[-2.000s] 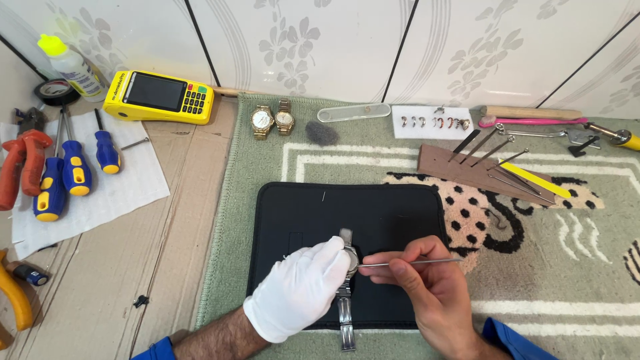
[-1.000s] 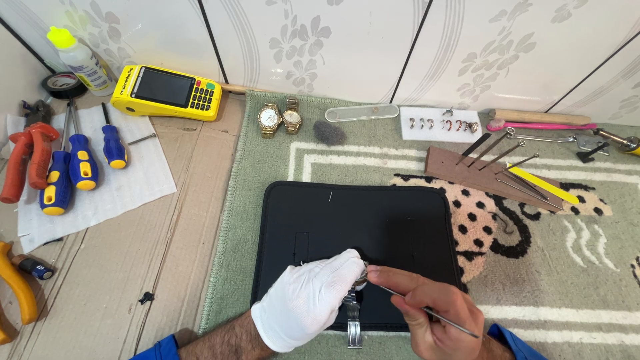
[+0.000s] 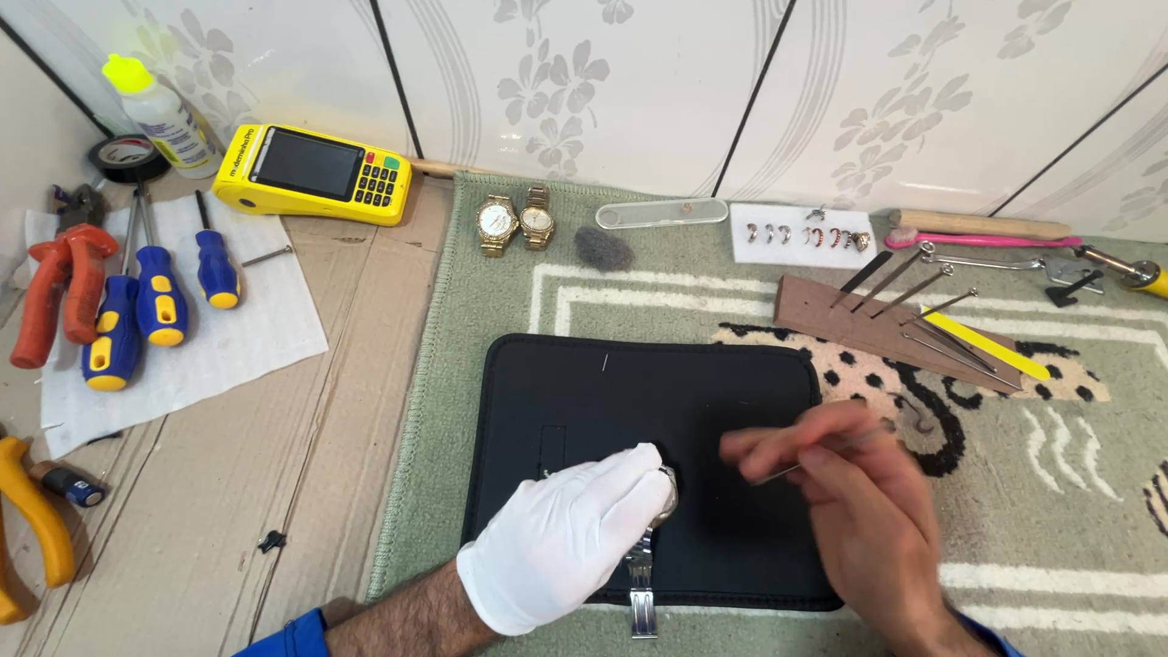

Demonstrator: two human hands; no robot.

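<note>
My left hand (image 3: 570, 538), in a white glove, grips a silver wristwatch (image 3: 642, 584) over the lower part of a black pad (image 3: 584, 383). The glove covers much of the watch; the edge of its case and the metal bracelet with its clasp show. To the right of the watch, my bare right hand (image 3: 858, 502) is raised over the pad's right edge, blurred. It holds a thin metal tool (image 3: 783, 474), of which only a short piece shows between the fingers.
Two gold-tone watches (image 3: 497, 224), a steel wool wad (image 3: 604, 249), a clear case (image 3: 662, 213) and rings on a white card (image 3: 803, 251) lie behind the pad. A wooden block (image 3: 794, 306) holds thin tools at right. Screwdrivers (image 3: 162, 301), red-handled pliers (image 3: 55, 292) and a yellow card terminal (image 3: 315, 173) lie left.
My right hand has moved away from the watch to the right, with the thin tool still in its fingers. The left hand stays on the watch.
</note>
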